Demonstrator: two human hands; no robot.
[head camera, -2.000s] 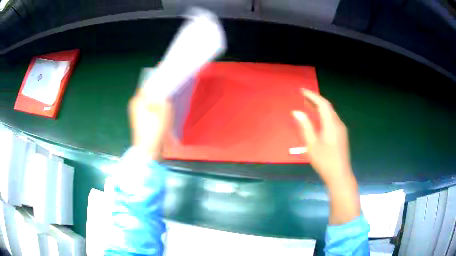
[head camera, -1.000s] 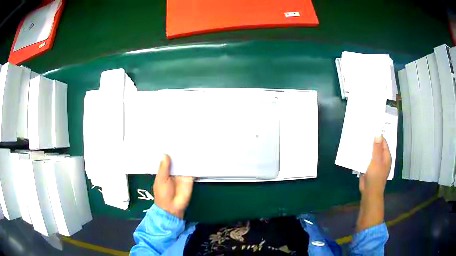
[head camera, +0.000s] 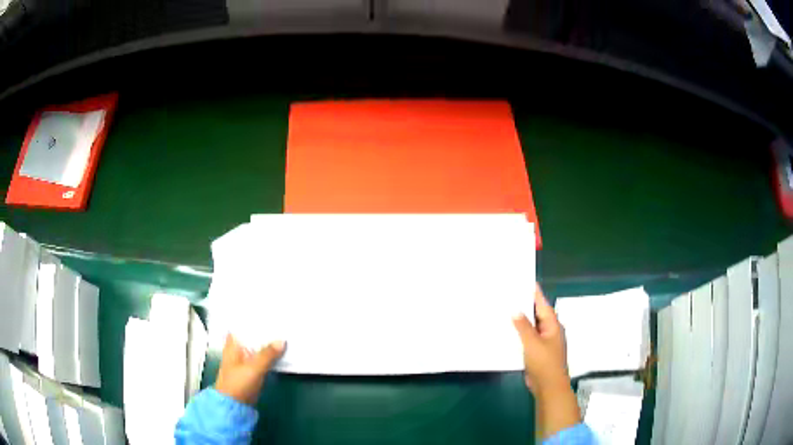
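Observation:
A wide white box insert (head camera: 383, 295) is held level in front of me, over the bench edge and the near part of a red line tray (head camera: 400, 156). My left hand (head camera: 245, 369) grips its lower left corner, thumb on top. My right hand (head camera: 543, 348) grips its right edge, thumb on top. The insert has an uneven, slanted left end. Whether anything lies under or inside it is hidden. The visible part of the red tray is bare.
Another red tray with a bagged flat product (head camera: 59, 148) is at the far left. Folded white strips (head camera: 158, 374) lie left. Blank white cards (head camera: 602, 330) and printed leaflets (head camera: 610, 415) lie right. Stacked inserts (head camera: 726, 356) stand far right, white blocks (head camera: 65, 322) far left.
The large white insert has gone from the bench up and forward, partly over the red tray. My right hand has left the leaflets and now holds the insert's right edge. The view has tilted up.

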